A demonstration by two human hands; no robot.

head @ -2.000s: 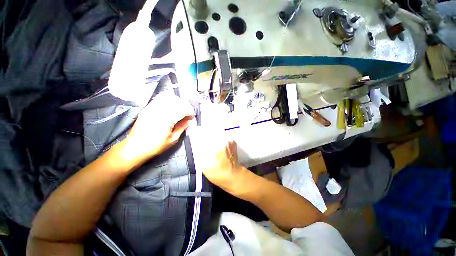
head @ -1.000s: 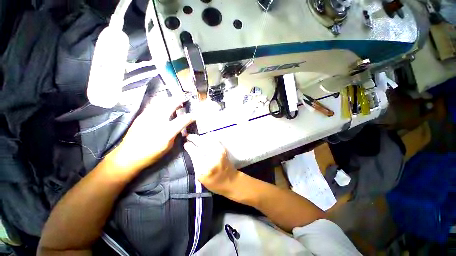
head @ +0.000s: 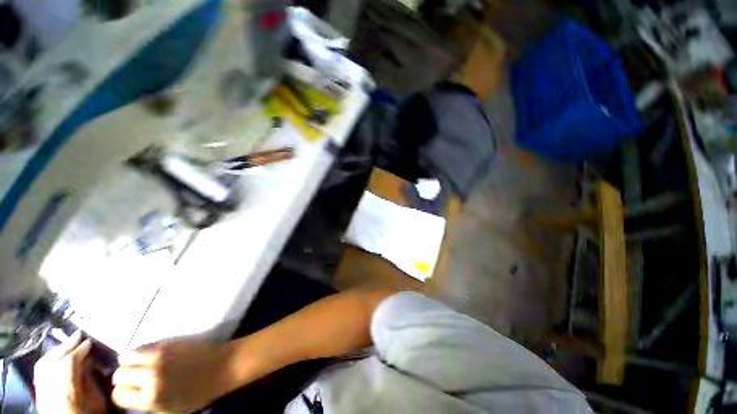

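The dark garment [head: 101, 354] shows only as a small piece at the lower left, between my hands. My left hand [head: 66, 378], partly cut off by the bottom edge, has its fingers closed at this cloth. My right hand [head: 166, 376] is just right of it, at the front edge of the white machine bed [head: 242, 267], fingertips pinched on the same cloth. The sewing machine head [head: 97, 89] with its teal stripe is blurred at the upper left. The needle area is too blurred to make out.
Black scissors [head: 198, 212], an orange-brown handled tool [head: 271, 157] and yellow-handled tools [head: 295, 109] lie on the bed. Right of it are a white paper sheet [head: 396, 230], grey cloth [head: 456, 133], a blue crate [head: 574, 93] and a wooden beam [head: 612, 283].
The view has swung right, so machine and hands now sit at the left and the floor shows. Most of the garment and the lamp have left the picture. My hands remain close together.
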